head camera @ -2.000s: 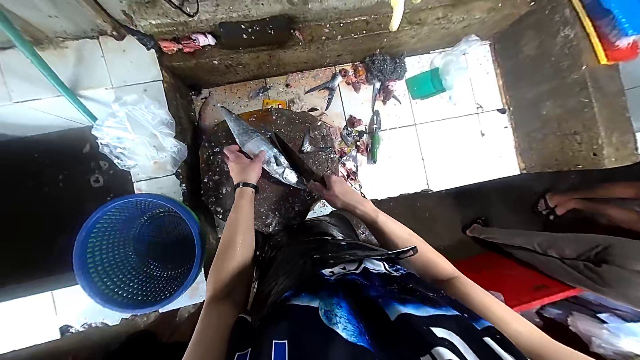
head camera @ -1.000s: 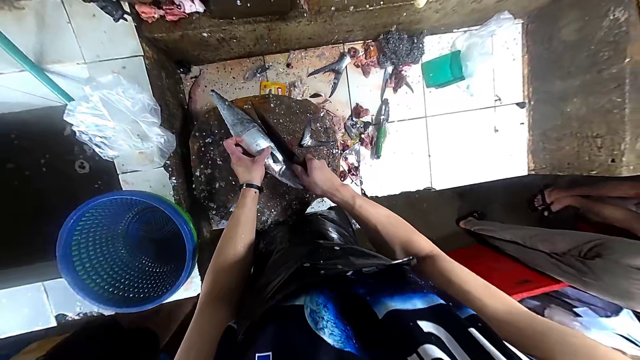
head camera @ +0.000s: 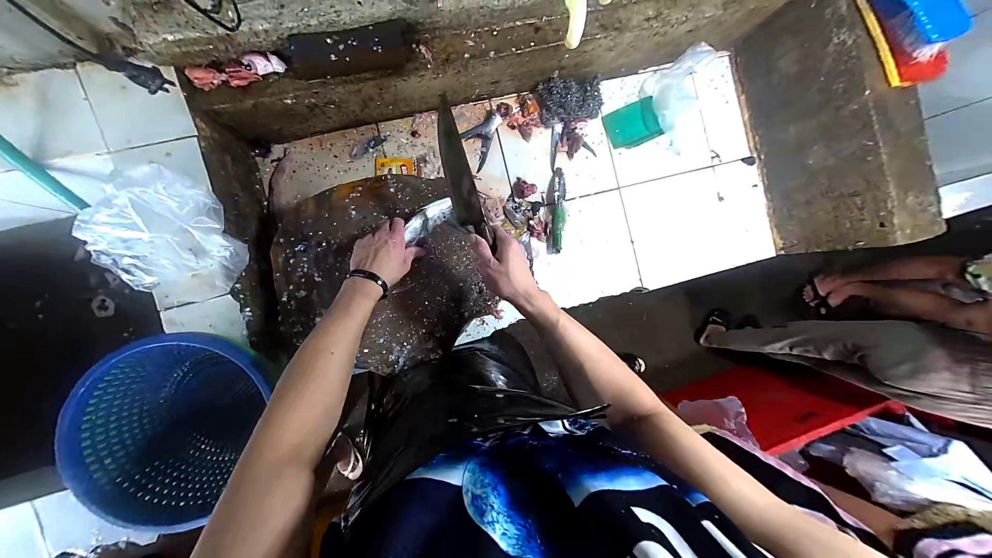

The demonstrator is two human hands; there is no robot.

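A broad-bladed knife (head camera: pixel 457 159) is in my right hand (head camera: pixel 504 265), its blade pointing up and away, over the far right part of a round, dark chopping block (head camera: pixel 333 271). Beside the blade lies a silvery fish (head camera: pixel 428 220), partly hidden by knife and fingers. My left hand (head camera: pixel 385 252), with a black band at the wrist, holds the fish at its near left end. Fish scales are scattered over the block. Right of it, on white tiles, are cut fish tails (head camera: pixel 483 138), dark red scraps (head camera: pixel 524 188) and a green-handled tool (head camera: pixel 558 211).
A blue plastic basket (head camera: pixel 260 387) stands at lower left, below a clear plastic bag (head camera: pixel 159 229). On the tiles lie a green plastic piece (head camera: pixel 633 124), a wire scourer (head camera: pixel 570 99) and a yellow packet (head camera: pixel 396 167). A concrete ledge (head camera: pixel 825 139) borders the right. Another person's legs (head camera: pixel 845 353) are at right.
The fish lay lengthwise across the block under both hands; now it sits differently, between left hand and knife. The knife blade has swung clear, pointing away over the far edge of the block.
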